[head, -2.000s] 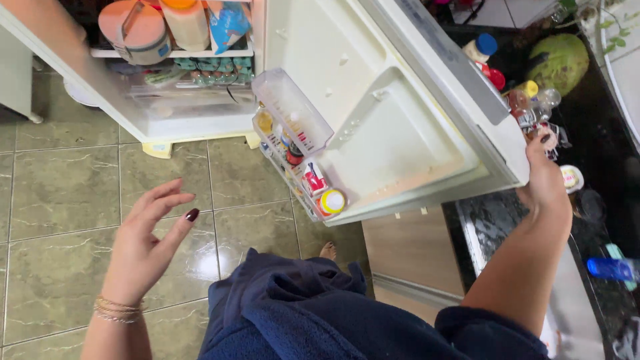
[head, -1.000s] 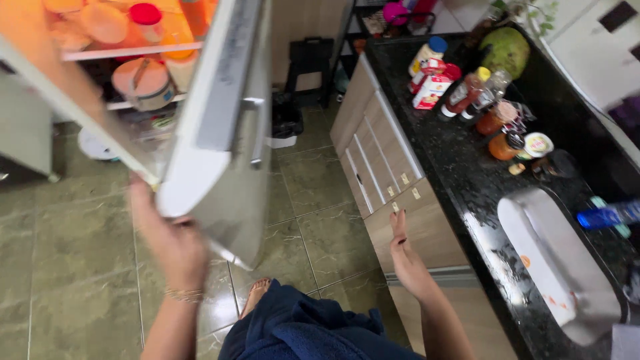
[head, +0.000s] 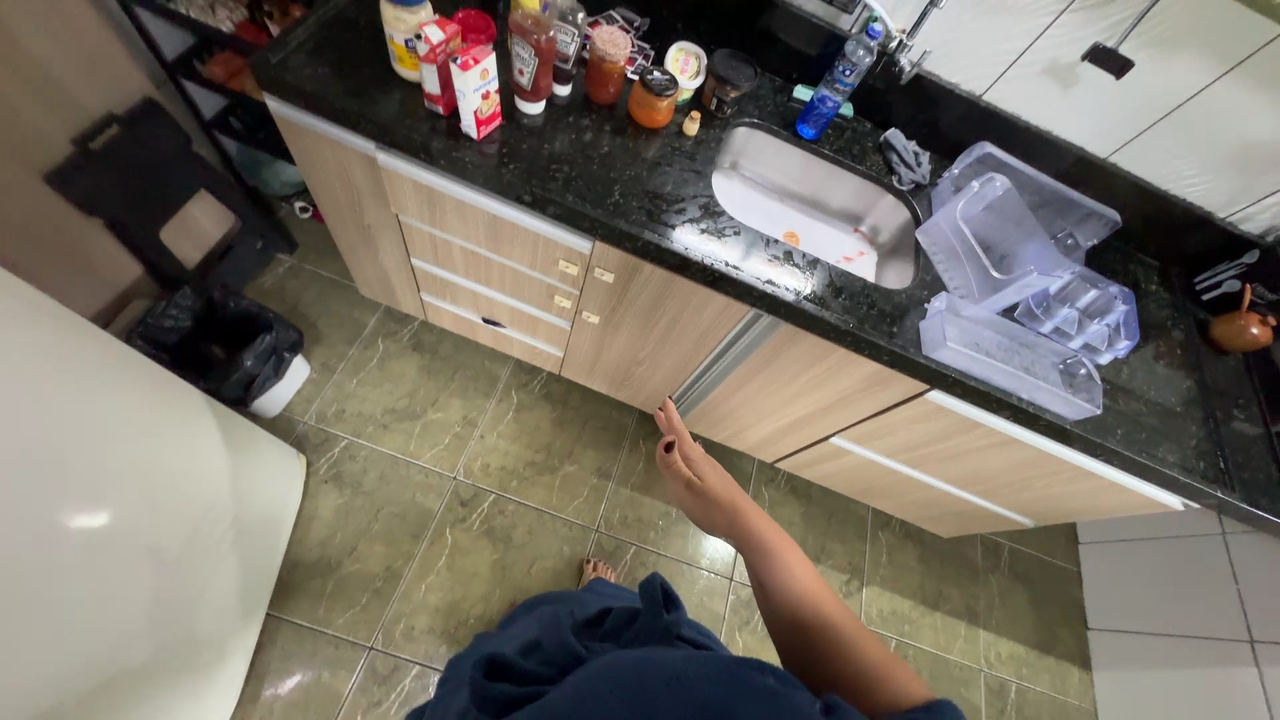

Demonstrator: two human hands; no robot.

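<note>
My right hand (head: 698, 482) hangs over the tiled floor in front of the wooden base cabinets (head: 650, 320), its fingers extended and nothing in it. My left hand is out of view. A white refrigerator door (head: 130, 520) fills the left side. On the black granite counter (head: 560, 180) stand a mayonnaise jar (head: 405, 40), two cartons (head: 478, 90), a ketchup bottle (head: 532, 55) and several jars. A blue bottle (head: 840, 80) stands behind the steel sink (head: 815, 200). Clear plastic refrigerator bins (head: 1010, 350) lie right of the sink.
A trash bin lined with a black bag (head: 220, 345) stands on the floor at the left, below a dark shelf rack (head: 200, 90). A grey cloth (head: 905, 158) lies behind the sink, near the faucet (head: 905, 55). A small brown pot (head: 1242, 325) is at the far right.
My left hand, on the refrigerator door's edge one second ago, is now out of view. The view has turned right toward the counter, and the refrigerator's lit inside no longer shows.
</note>
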